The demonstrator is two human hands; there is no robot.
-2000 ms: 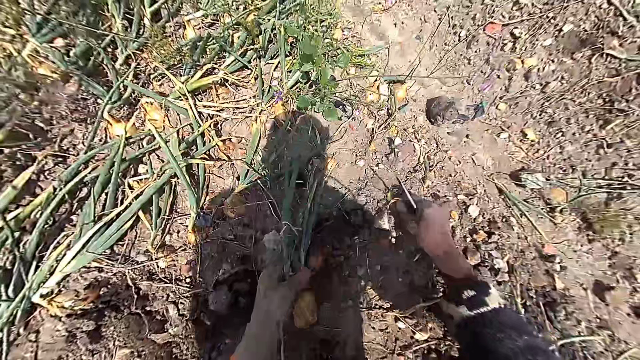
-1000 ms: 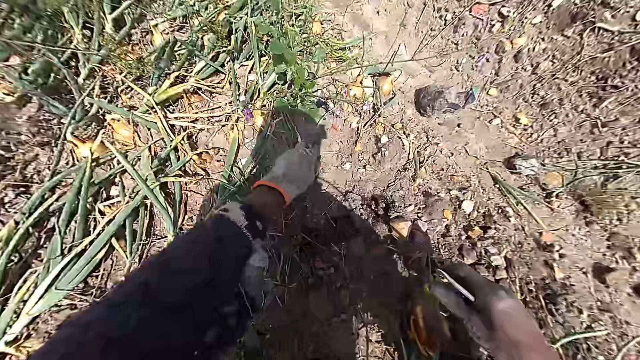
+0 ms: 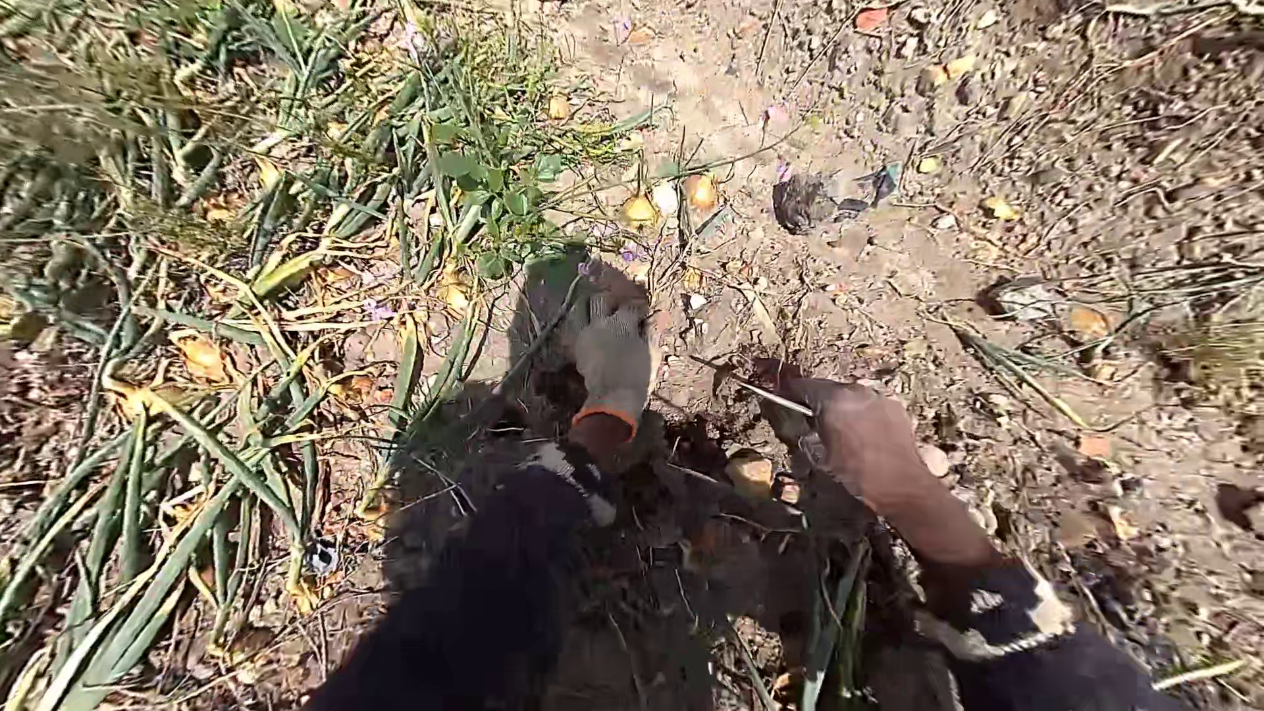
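My left hand (image 3: 612, 360), in a light knit glove with an orange cuff edge, reaches down to the soil in the shade. Its fingertips are dark, and whether they grip anything cannot be told. To its right, my right hand (image 3: 869, 430) is closed round a thin, pale, rod-like tool (image 3: 760, 388), whose tip points toward the gloved hand. A yellowish onion bulb (image 3: 750, 474) lies in dark soil just below the tool. Long green onion leaves (image 3: 834, 627) lie below, between my forearms.
Pulled onions with long green leaves (image 3: 212, 464) cover the ground at left. A leafy weed (image 3: 504, 197) grows ahead, beside small yellow bulbs (image 3: 640, 210). A dark clod (image 3: 802, 204) lies farther right. Another onion (image 3: 1088, 321) with leaves rests at the right.
My left hand was lower, at a bunch of green leaves, two seconds ago; it has since moved forward. In the last second my right hand has come up and left, nearer the gloved hand.
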